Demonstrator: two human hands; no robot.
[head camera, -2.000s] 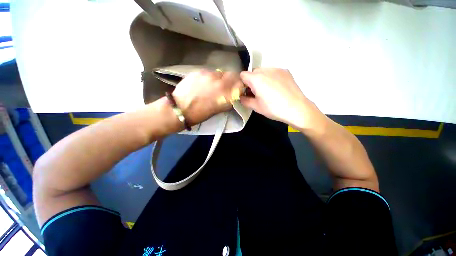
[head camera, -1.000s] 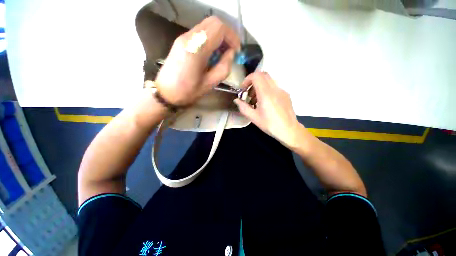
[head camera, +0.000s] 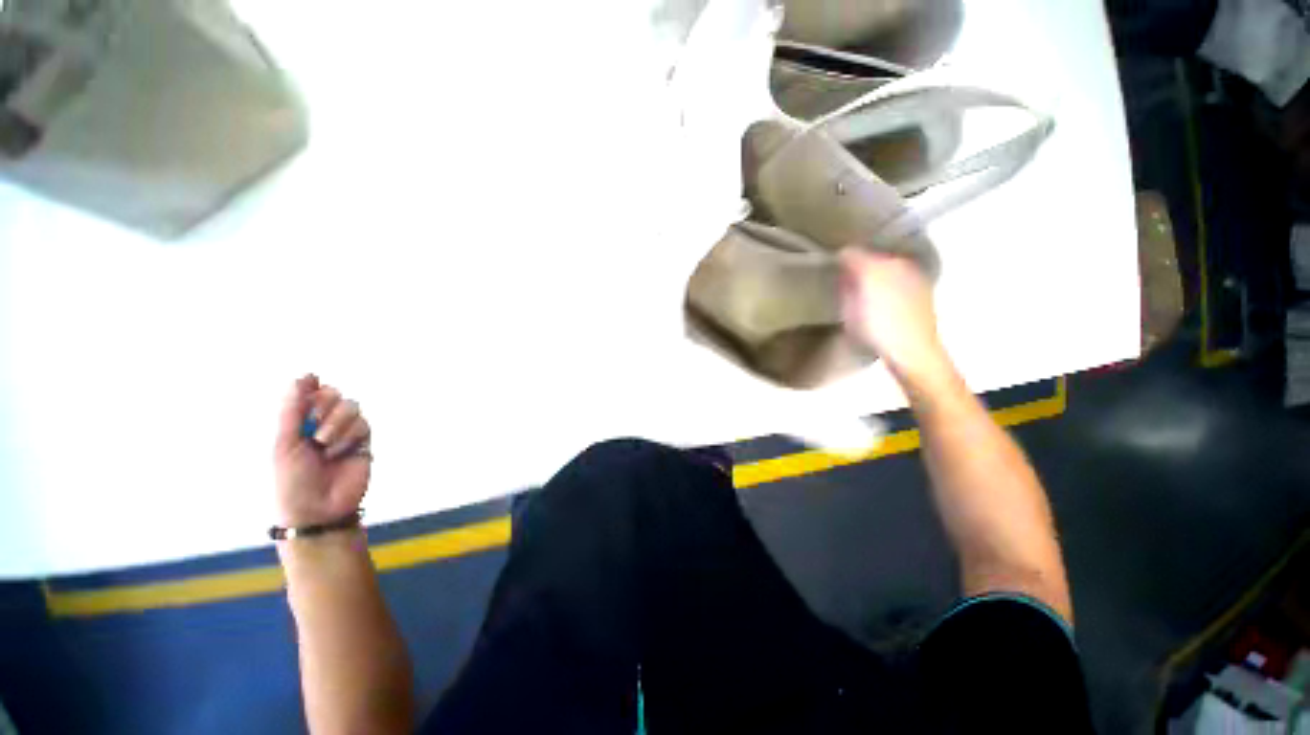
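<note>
A beige tote bag (head camera: 783, 309) lies tilted on the white table (head camera: 503, 287), right of centre, mouth partly open. My right hand (head camera: 888, 299) is blurred and closed on its right side. The exact fingertip hold is unclear. My left hand (head camera: 328, 438) is palm up above the table's front edge at the left, fingers curled around a small blue scrap (head camera: 310, 427). The tote's inner pouch and metal fittings cannot be made out.
More beige totes with looped handles (head camera: 991, 165) lie bunched behind and right of the tote. Another beige tote (head camera: 173, 129) stands at the upper left. Yellow lines (head camera: 417, 544) mark the dark floor along the table front.
The view has turned right. The tote has moved from in front of me to beside the other bags, with my right hand. My left hand has left the tote and moved left.
</note>
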